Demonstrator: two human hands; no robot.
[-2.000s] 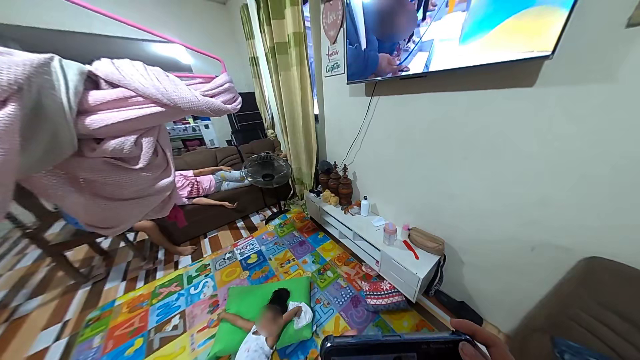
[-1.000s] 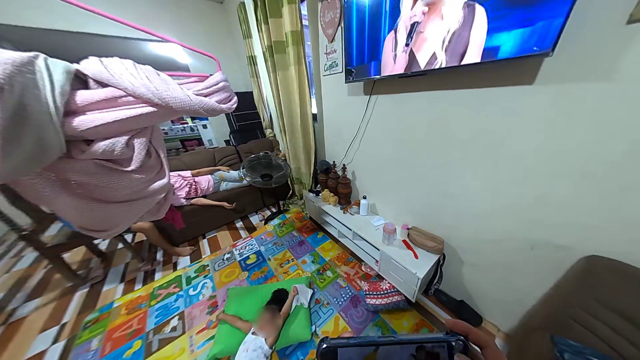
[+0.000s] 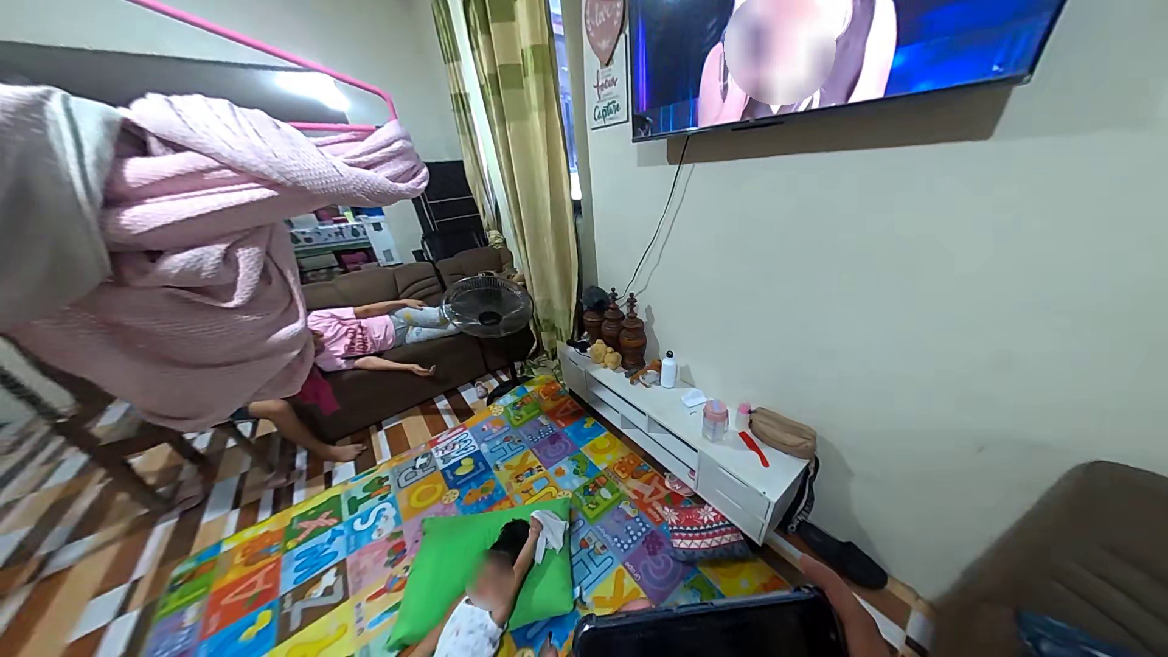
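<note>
At the bottom edge, my right hand (image 3: 844, 607) is closed around the right end of a dark smartphone (image 3: 712, 630), held sideways. Most of the hand lies below the frame. A small bit of skin shows above the phone's top edge; whose it is I cannot tell. My left hand cannot be made out. Beyond the phone, a small child (image 3: 479, 611) lies on a green pillow (image 3: 438, 557) with a white cloth (image 3: 549, 534) by one raised arm. The pillow rests on a colourful alphabet play mat (image 3: 365, 547).
Pink and grey cloths (image 3: 219, 265) hang from a pink rack at the left. A person (image 3: 356, 338) lies on a brown sofa (image 3: 392, 392) behind a fan (image 3: 488, 306). A white low cabinet (image 3: 739, 493) stands along the wall under a television (image 3: 821, 55). A brown armchair (image 3: 1068, 547) is at the right.
The child's arm and the white cloth have shifted on the pillow. The picture on the television has changed. The phone stays in my right hand.
</note>
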